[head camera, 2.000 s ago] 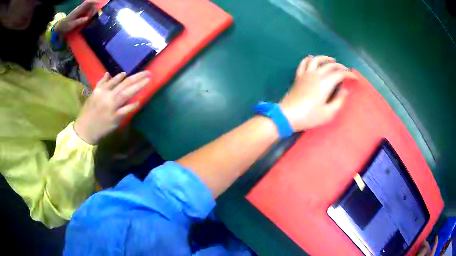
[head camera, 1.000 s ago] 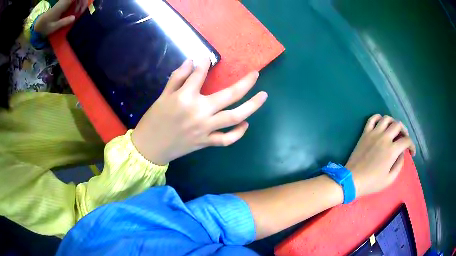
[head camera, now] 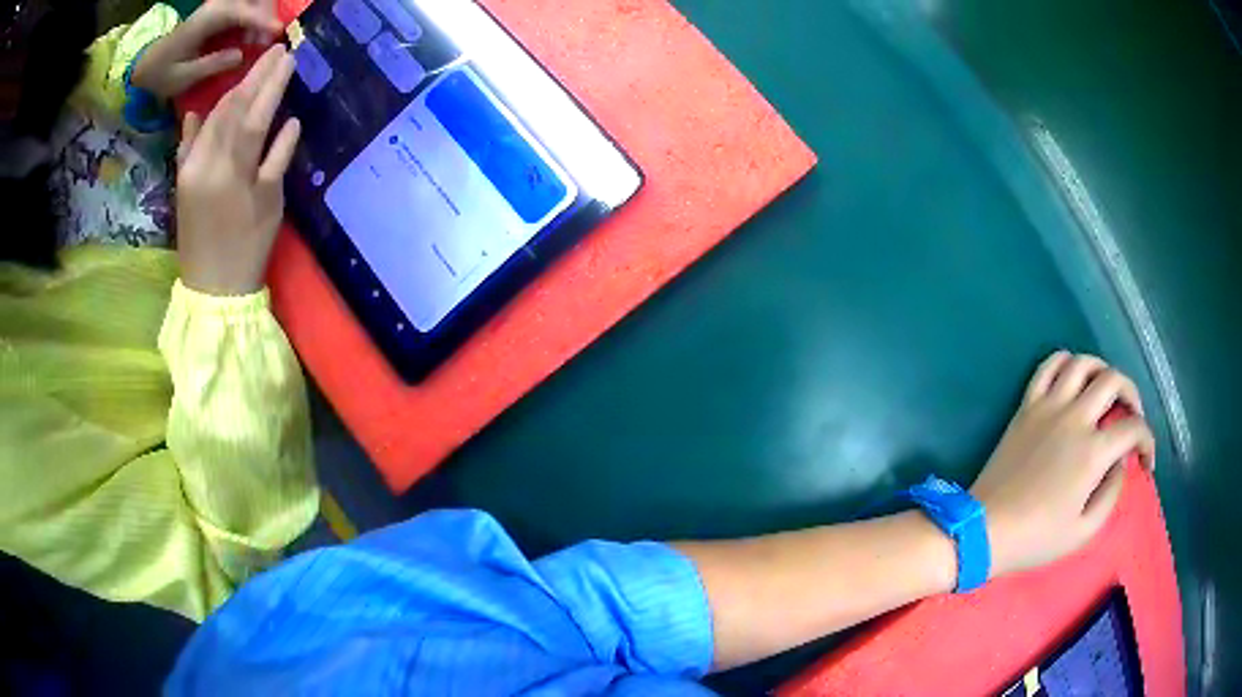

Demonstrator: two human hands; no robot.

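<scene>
My left hand [head camera: 1069,463], with a blue wrist strap, has its fingers curled over the far-left corner of a red-orange foam pad [head camera: 940,633] at the lower right. A tablet [head camera: 1083,660] with a black border and a small yellow tab lies on this pad, cut off by the bottom edge of the picture. Its lit screen shows only in part. My left forearm and blue sleeve cross over the near side of the pad. My right hand is not in view.
At the upper left, a person in a yellow smock has both hands at the edge of another tablet [head camera: 436,204], whose lit screen shows a white and blue panel. It lies on a second foam pad [head camera: 708,123]. The green work surface [head camera: 708,354] lies between, with a curved rail at the right.
The view has swung left, so my pad sits lower right. The neighbour's near hand has moved back to the tablet's short edge, and that dark screen now shows a panel. My left hand stays at the pad.
</scene>
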